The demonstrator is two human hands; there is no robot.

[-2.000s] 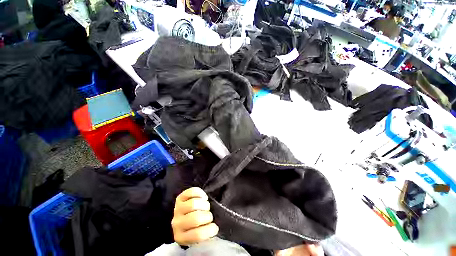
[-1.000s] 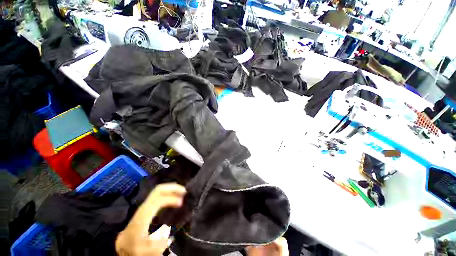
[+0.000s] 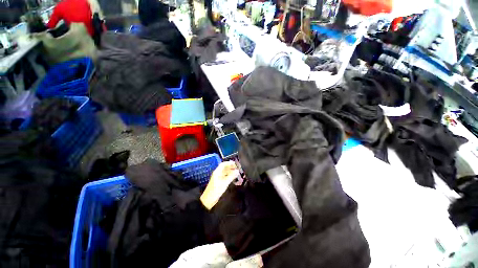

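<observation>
The charcoal garment lies over the table's near left edge and hangs towards me, its lower part running out of the bottom of the picture. My left hand reaches forward over dark cloth, its fingertips at small metal parts beside the table edge; whether it grips anything is unclear. My right hand shows only as a small patch at the bottom edge beside the garment, cut off, so its grip cannot be told. A pale sleeve is next to it.
A blue crate with dark cloth stands at lower left. Behind it is a red stool with a blue-green top. More blue crates and dark heaps stand at left. Dark cut pieces lie on the white table.
The view has swung left, and the snips and nearby machine have left the picture. The garment's open, pale-stitched edge no longer shows. My left hand has moved forward to the metal parts.
</observation>
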